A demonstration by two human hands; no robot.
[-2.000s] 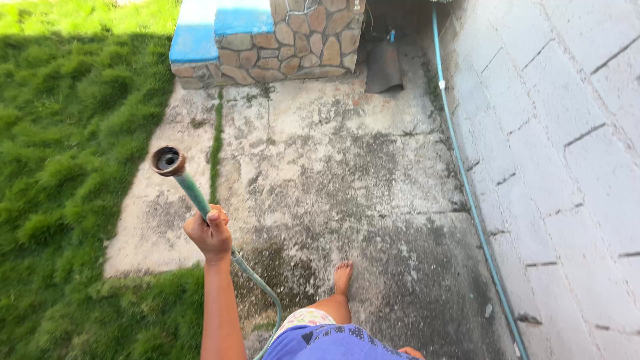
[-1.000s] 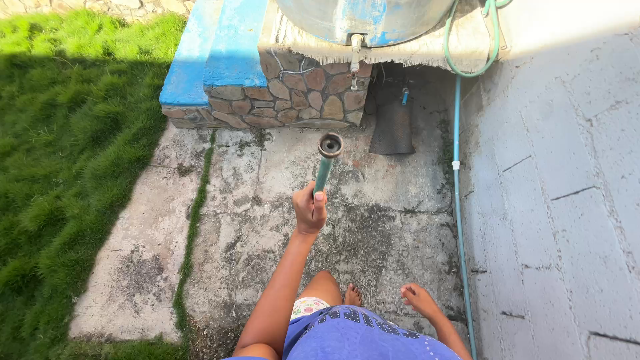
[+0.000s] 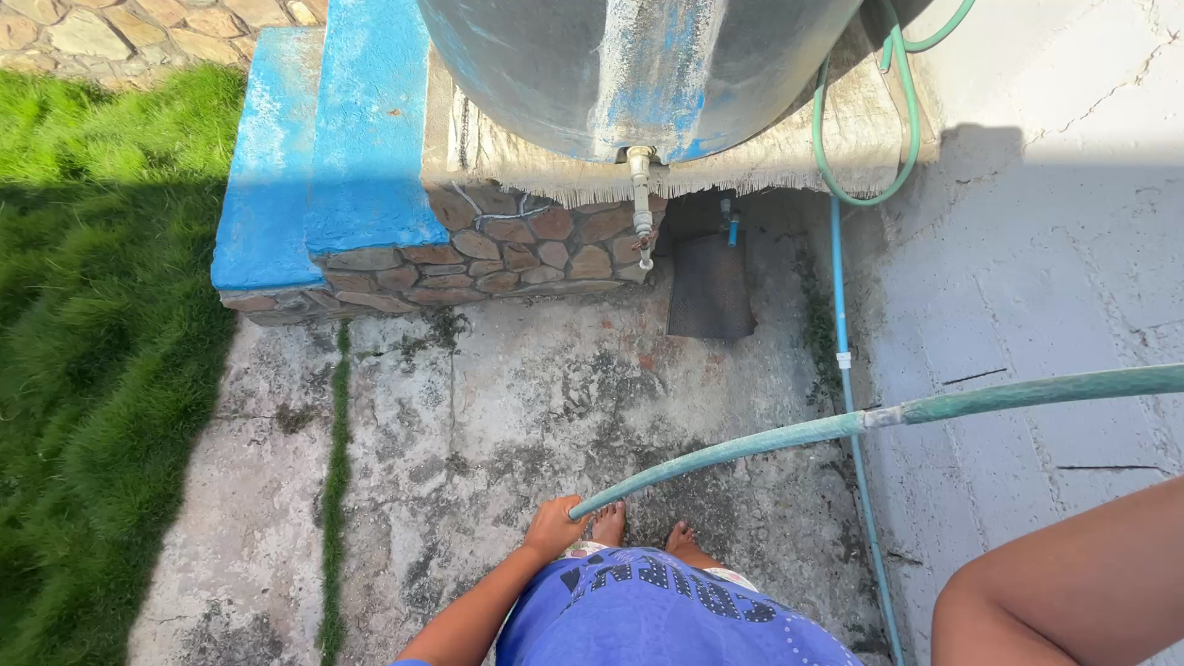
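My left hand (image 3: 555, 527), low in the middle just above the blue shirt, is closed around a green garden hose (image 3: 740, 446). From that hand the hose arcs up to the right and leaves the view at the right edge, with a pale joint or wrap partway along. My right forearm and elbow show at the lower right; the right hand is out of view. Ahead stands a large tank (image 3: 740, 65) with a white outlet pipe and tap (image 3: 642, 208) at its base. The hose's fitting end is not visible.
Blue-painted steps (image 3: 370, 129) and a stone-faced base adjoin the tank. A coiled green hose (image 3: 911, 120) hangs right of it. A dark curved sheet (image 3: 710, 287) lies below. A blue pipe (image 3: 839, 277) runs along the block wall (image 3: 1017, 296). Grass (image 3: 92, 398) borders the concrete floor.
My left hand has lowered toward my body; the hose's fitting end, upright above it before, is out of view. My right hand, seen at lower right a second ago, has left the view. The view has shifted toward the tank.
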